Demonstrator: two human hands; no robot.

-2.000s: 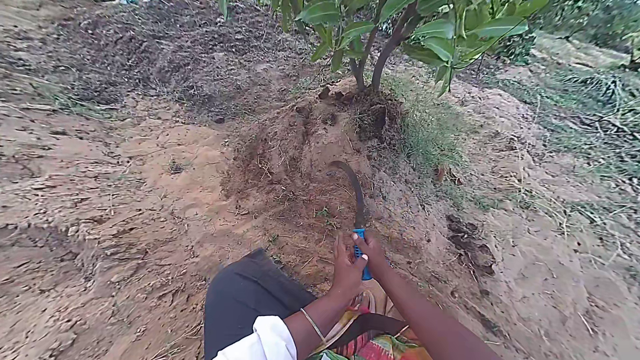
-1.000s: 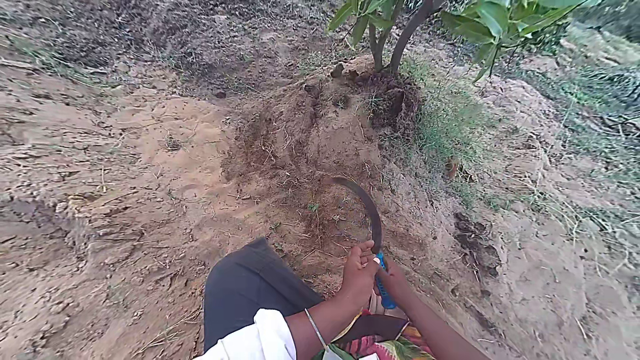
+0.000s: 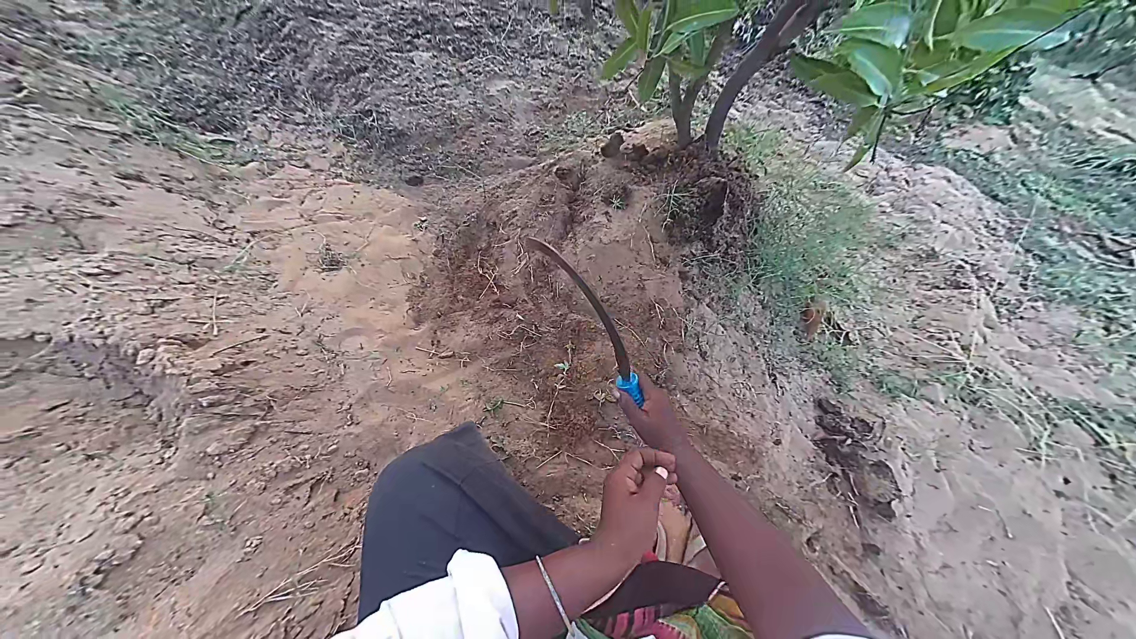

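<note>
A sickle with a curved, dark metal blade and a blue handle is in my right hand, its blade rising up and to the left over the loose soil. Just below and left of it, my left hand has its fingers curled beside my right wrist. A metal bangle circles my left wrist. Whether anything small lies inside the left fingers cannot be told. Small green weeds and dry roots lie in the soil under the blade.
Ahead, a young tree with broad green leaves stands on a soil mound. Fine green grass grows on the mound's right side. My bent knee in dark cloth is at the lower middle, beside patterned cloth.
My left hand has come off the sickle's handle area and moved back toward my right wrist. My right hand has stayed on the blue handle.
</note>
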